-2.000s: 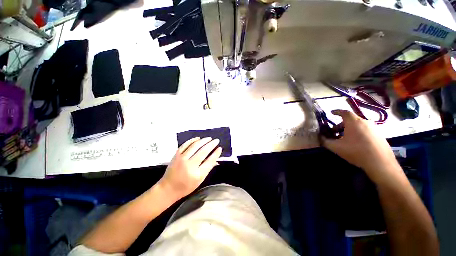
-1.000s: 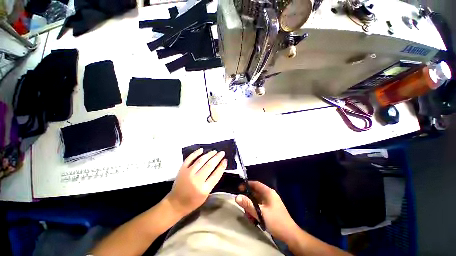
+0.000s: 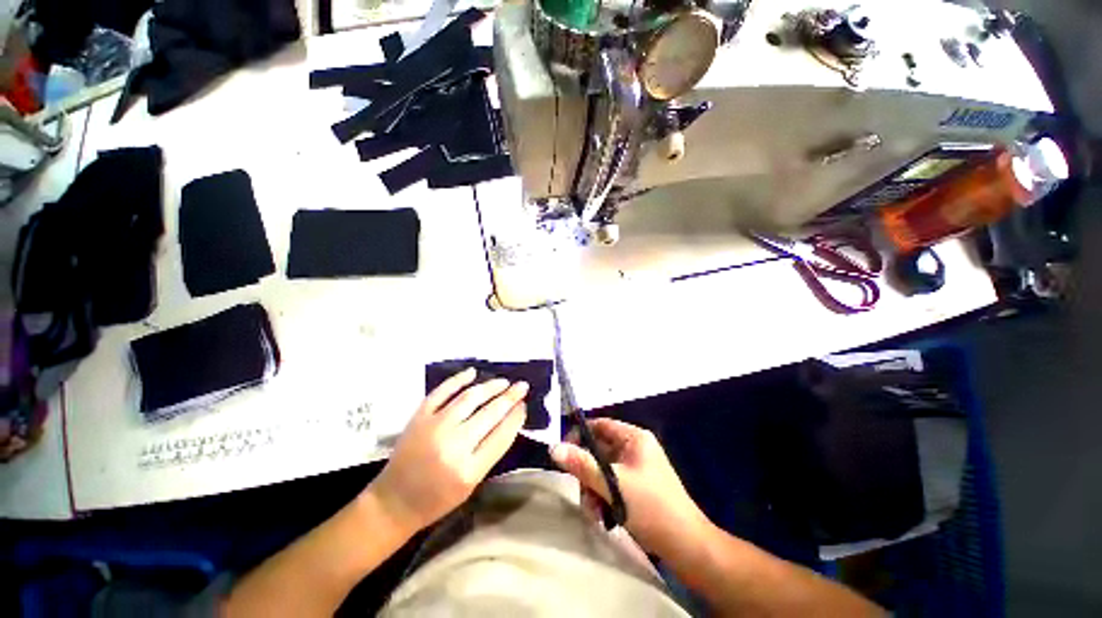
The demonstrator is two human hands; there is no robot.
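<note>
A small black fabric piece (image 3: 538, 384) with a pale edge lies at the table's front edge. My left hand (image 3: 454, 441) lies flat on it, fingers spread, pressing it down. My right hand (image 3: 631, 481) holds the black-handled shears (image 3: 578, 417) by the loops at the table's front edge. The shears' blades point away from me along the right side of the piece. Whether the blades touch the fabric I cannot tell. Part of the piece is hidden under my left fingers.
Left of my hands are a stack of cut pieces (image 3: 203, 357), a black rectangle (image 3: 354, 243) and another black piece (image 3: 226, 232). Black strips (image 3: 423, 115) lie behind. The sewing machine (image 3: 773, 121), red-handled scissors (image 3: 836, 284) and orange bottle (image 3: 955, 205) are at the right.
My right hand took the shears from the table at the right to beside the black piece. Since a second ago, the blades have swung further forward. My left hand remains on the piece.
</note>
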